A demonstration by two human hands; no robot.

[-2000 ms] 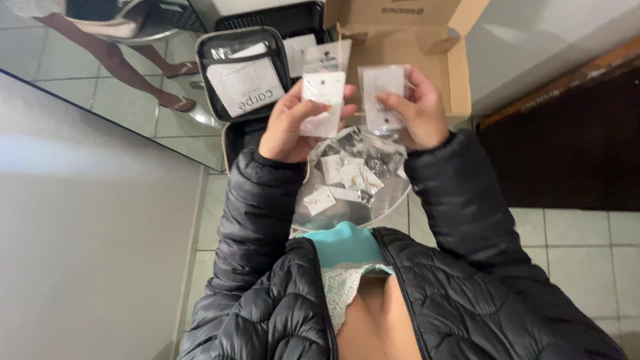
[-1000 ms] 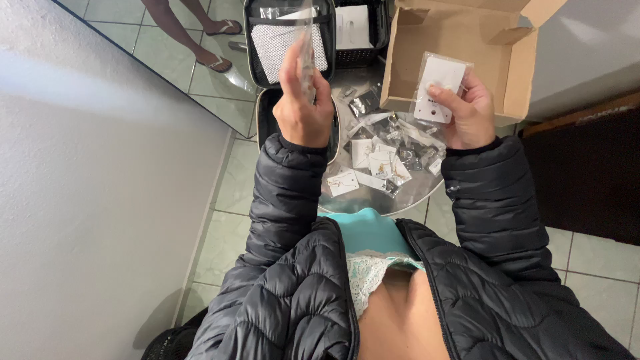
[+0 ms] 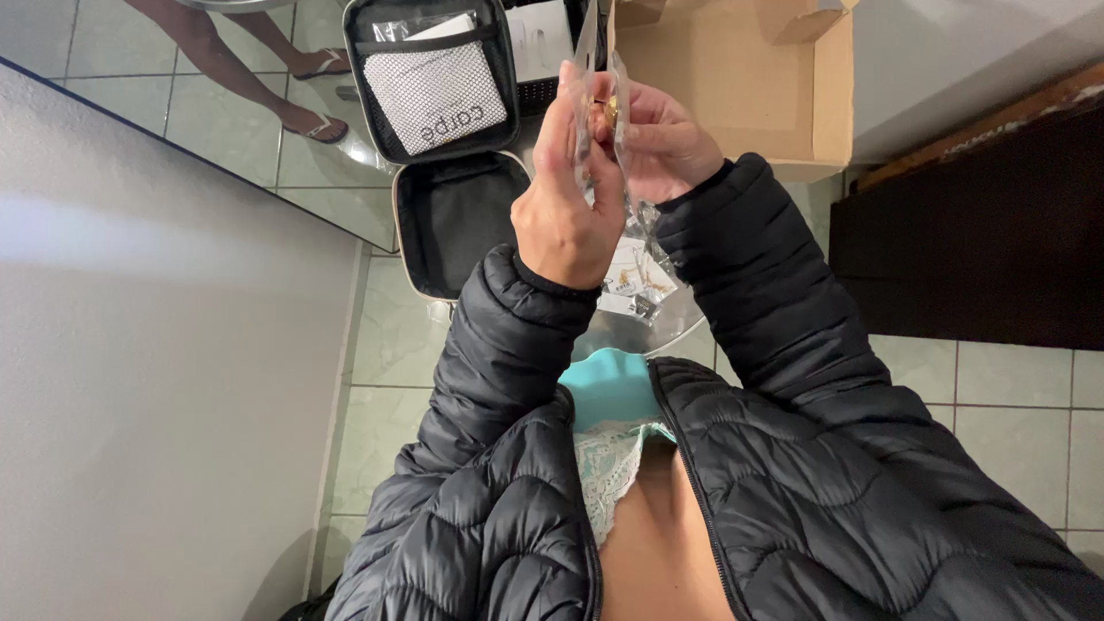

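Observation:
My left hand point(image 3: 569, 190) holds a clear plastic packet point(image 3: 586, 112) edge-on, pinched between thumb and fingers. Close against it, my right hand point(image 3: 668, 142) grips a second clear packet point(image 3: 619, 129), also seen edge-on. Something small and gold-coloured shows between the two packets, and their faces are turned away from view. Below the hands, white jewellery cards point(image 3: 634, 276) with gold-coloured pieces lie among clear plastic bags on a round glass table point(image 3: 681, 323). My wrists and sleeves hide part of this pile.
An open black zip case point(image 3: 461, 228) with a mesh pocket point(image 3: 435, 95) stands at the left of the table. Behind it are a white box point(image 3: 539, 39) and a black basket point(image 3: 536, 95). An open cardboard box point(image 3: 742, 86) is at the back right. A mirror point(image 3: 233, 103) leans at the left.
The hands have come together, and the right hand's packet has turned from face-up to edge-on. Two seconds ago both packets showed their white faces.

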